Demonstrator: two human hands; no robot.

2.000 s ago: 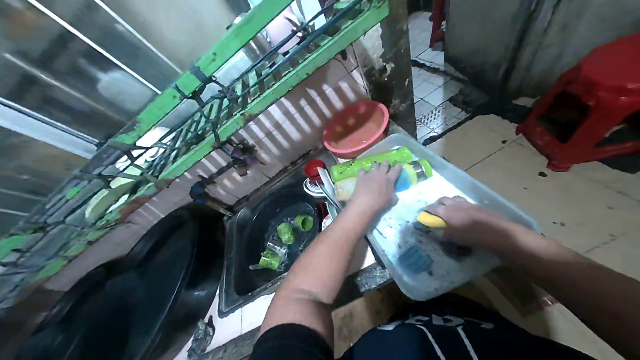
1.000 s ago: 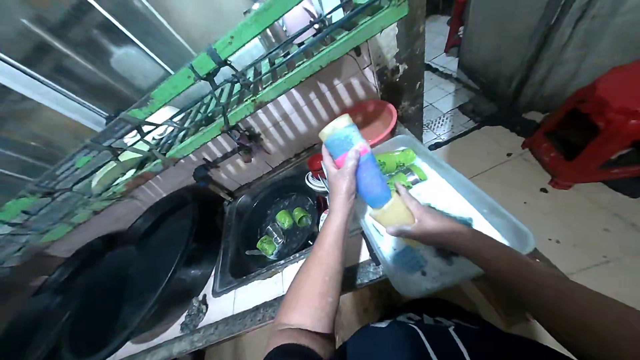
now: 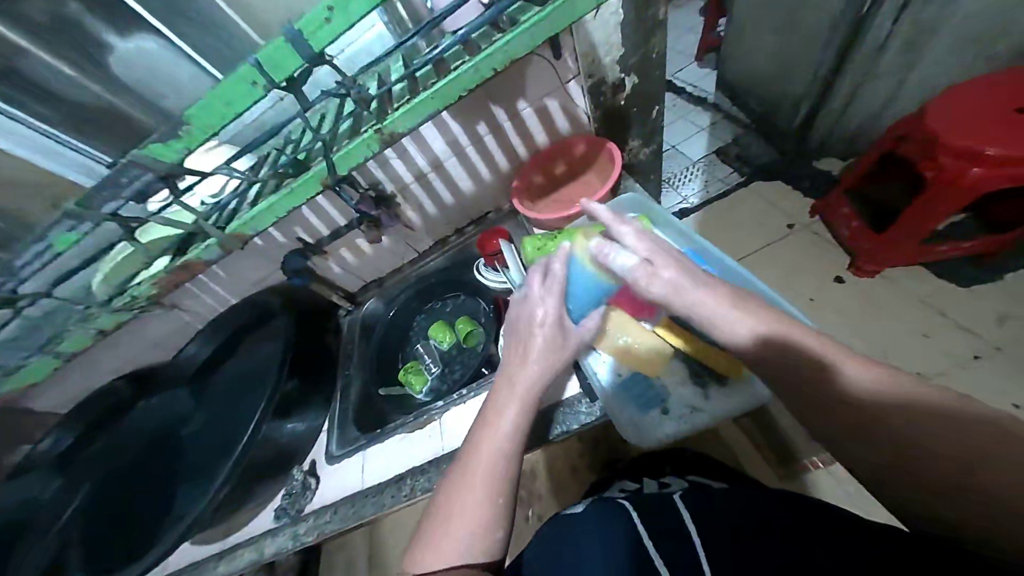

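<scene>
My left hand (image 3: 548, 320) grips the side of a blue, pink and cream container (image 3: 588, 288), held over a translucent plastic tray (image 3: 780, 300). My right hand (image 3: 648, 260) lies over the container's upper part, fingers extended and partly blurred; its palm side is hidden. Just below the hands is a yellow sponge (image 3: 636, 344), beside a yellow strip-like object (image 3: 700, 348). A blue scrubbing pad (image 3: 640, 392) lies in the tray. A green cup-like item (image 3: 548, 244) is behind the container. Green cups (image 3: 468, 331) and a clear glass (image 3: 428, 360) lie in the dark sink basin.
A pink plastic basin (image 3: 568, 180) stands behind the tray. Large black basins (image 3: 192, 424) are at left, near the tap (image 3: 312, 280). A green rack (image 3: 432, 108) hangs above the sink (image 3: 344, 400). A red plastic stool (image 3: 936, 168) stands on the floor at right.
Two seconds ago my hands were down at the tray; a second ago they held the container up, with the yellow sponge at my right hand. Now my right hand is over the container's upper part.
</scene>
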